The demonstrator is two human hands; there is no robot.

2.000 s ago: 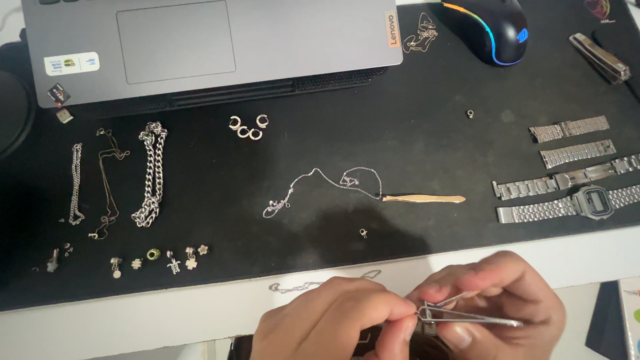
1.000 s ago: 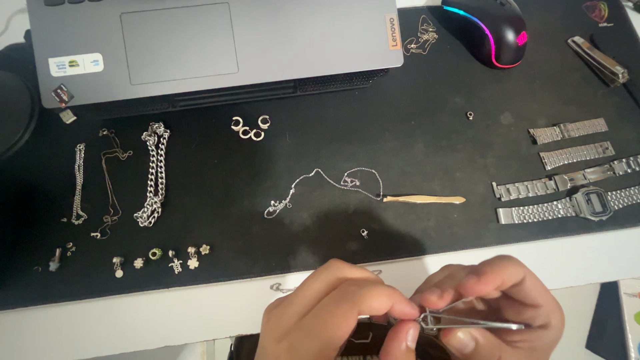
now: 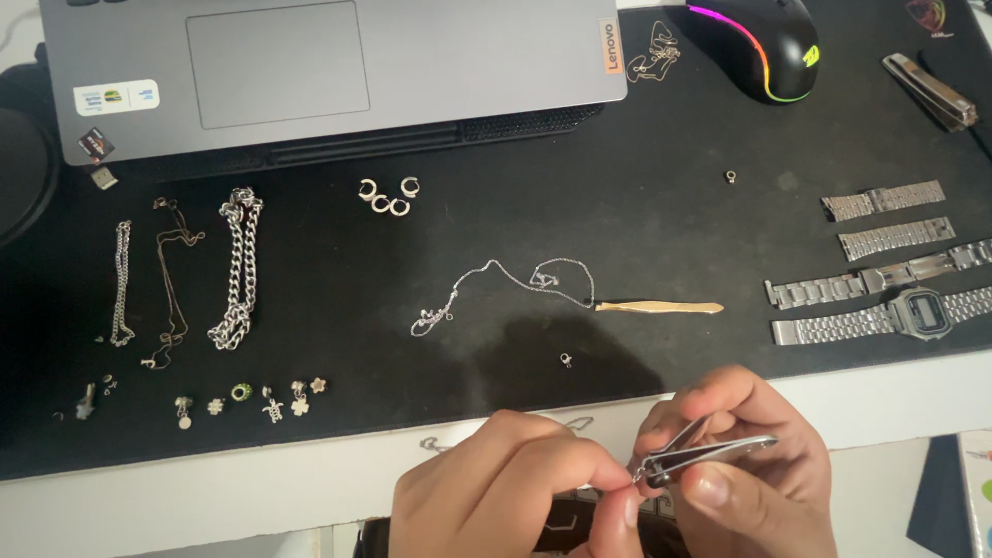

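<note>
My right hand (image 3: pixel 752 457) grips a metal nail clipper (image 3: pixel 709 453) near the desk's front edge, its jaws pointing left. My left hand (image 3: pixel 519 488) pinches a small piece of silver chain (image 3: pixel 637 474) between thumb and forefinger, right at the clipper's jaws. Part of a silver chain (image 3: pixel 579 423) shows on the white desk edge behind my left hand. Above the hands, a lobster clasp (image 3: pixel 566 359) lies on the black mat. A thin silver chain necklace (image 3: pixel 496 265) lies beyond it, its right end touching gold-coloured tweezers (image 3: pixel 659 308).
A laptop (image 3: pixel 387 70) and mouse (image 3: pixel 763 54) stand at the back. Chains (image 3: pixel 242 271) and charms (image 3: pixel 242 392) lie left, hoop earrings (image 3: pixel 380 203) centre-left. Metal watch bands (image 3: pixel 899 239), a digital watch (image 3: pixel 922 313) and another nail clipper (image 3: pixel 930 91) lie right.
The clipper in my right hand has tilted, with its lever now raised further from the body. Both hands stay close together at the desk edge.
</note>
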